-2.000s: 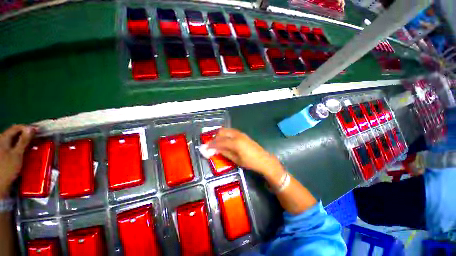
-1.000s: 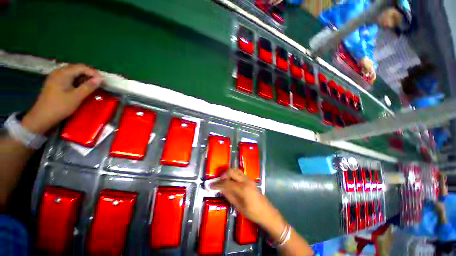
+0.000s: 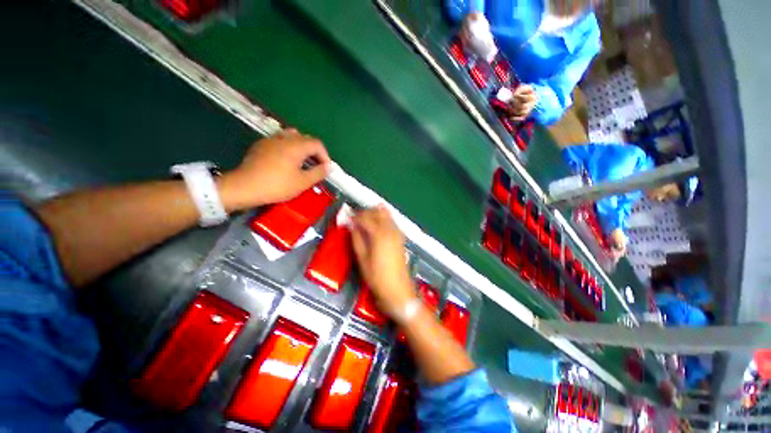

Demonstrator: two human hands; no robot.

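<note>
A clear blister tray (image 3: 283,293) with closed glossy red flip phones in its pockets lies in front of me. My right hand (image 3: 378,254) pinches a small white cleaning cloth (image 3: 344,215) at the upper end of the second phone (image 3: 330,256) in the far row. My left hand (image 3: 282,170) is at the tray's far left corner, just beyond the first phone (image 3: 293,216); whether its fingertips hold the tray edge is unclear. A white slip shows under the first phone. My right hand and forearm partly cover phones further right.
A green conveyor belt (image 3: 372,127) beyond a pale edge rail (image 3: 427,245) carries trays of red and black phones. A light blue bottle (image 3: 533,365) and another phone tray (image 3: 578,404) are right. Grey frame posts cross the right. People in blue smocks work across the line.
My right hand with the cloth has moved from the right part of the tray to the far row's second phone. The view has turned, and the left hand stays at the tray's far left corner.
</note>
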